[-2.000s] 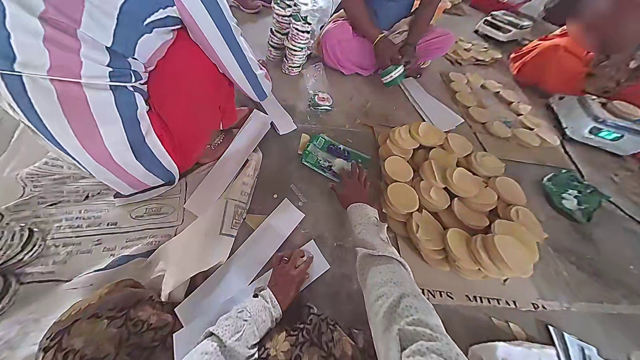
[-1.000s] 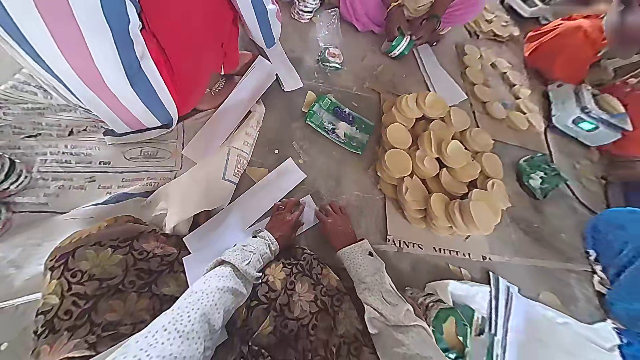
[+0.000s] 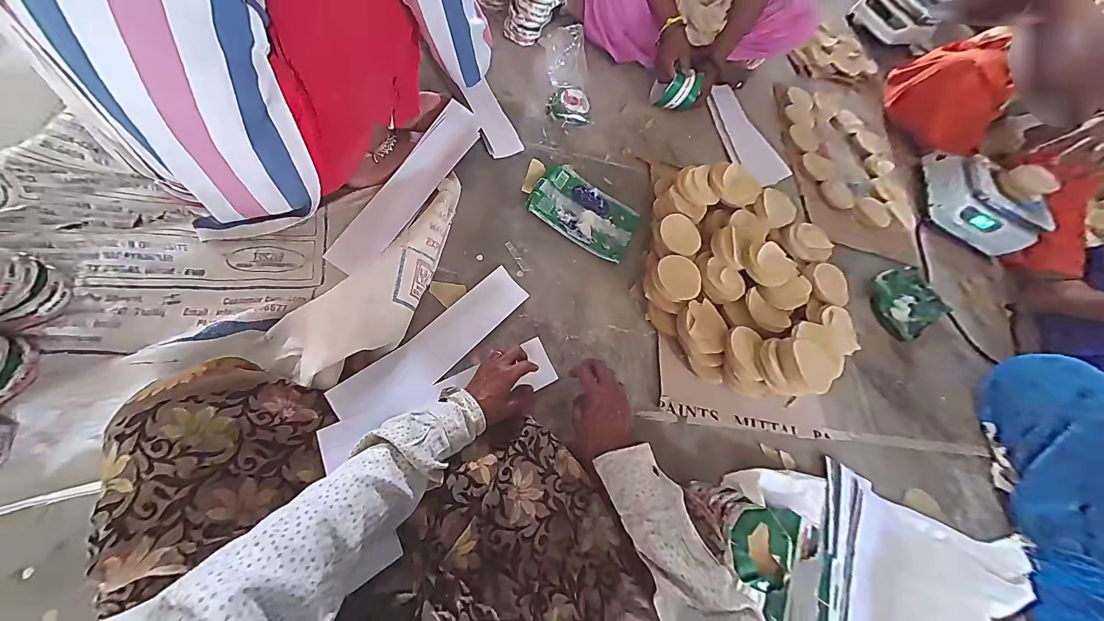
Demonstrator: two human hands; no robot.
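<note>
My left hand (image 3: 502,379) rests on a white paper strip (image 3: 540,362) on the floor, fingers bent over it; whether it grips the strip cannot be told. Just right of the strip's end, my right hand (image 3: 601,405) lies low over the floor with its fingers apart, nothing seen in it. A longer white strip (image 3: 440,336) lies slanting beyond my left hand. Farther out is a flat green printed packet (image 3: 586,212). Stacks of round, flat, pale yellow discs (image 3: 759,276) stand on cardboard (image 3: 700,397) to the right of my right hand.
A person in striped cloth (image 3: 190,95) sits at the left by printed sacks (image 3: 172,267). Another person's hands (image 3: 690,60) hold a green-and-white roll at the top. At the right are a digital scale (image 3: 983,203), a crumpled green packet (image 3: 907,302) and blue cloth (image 3: 1048,466). A white bag (image 3: 923,552) lies lower right.
My right hand was at the green packet two seconds ago, then came back toward my left hand at the strip. It now lies slightly apart from the strip's end. The view has shifted.
</note>
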